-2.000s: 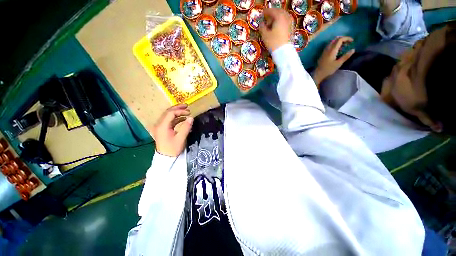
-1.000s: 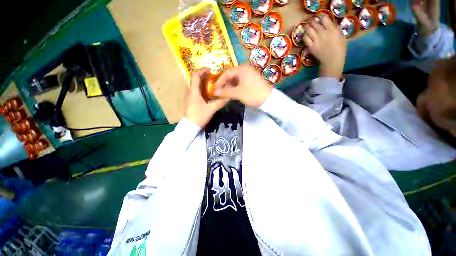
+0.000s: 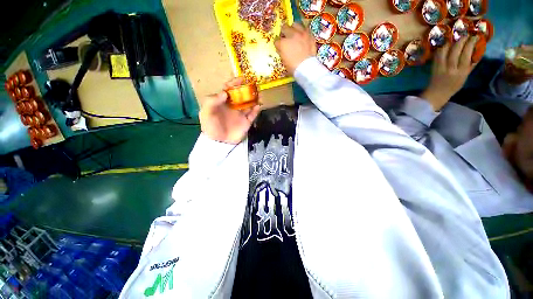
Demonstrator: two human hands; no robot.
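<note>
My left hand [image 3: 225,120] holds an orange housing [image 3: 243,96] by its side, just below the near end of the yellow parts tray [image 3: 227,36]. The inside of this housing does not show. My right hand [image 3: 297,48] is over the tray's right edge, fingertips down at the small reddish parts [image 3: 250,48] in it. Whether the fingertips pinch a part is too small to tell. A clear plastic bag with reddish bits [image 3: 259,13] lies at the tray's far end.
Rows of orange units [image 3: 356,46] stand right of the tray on cardboard [image 3: 186,29]. A neighbouring worker's hand [image 3: 454,71] touches units at the right. Black equipment with cables [image 3: 135,49] lies left; more orange units [image 3: 30,108] stand far left.
Two seconds ago my left hand was empty and my right was among the units. Then both hands were on an orange housing; now my left alone holds it and my right has moved to the tray.
</note>
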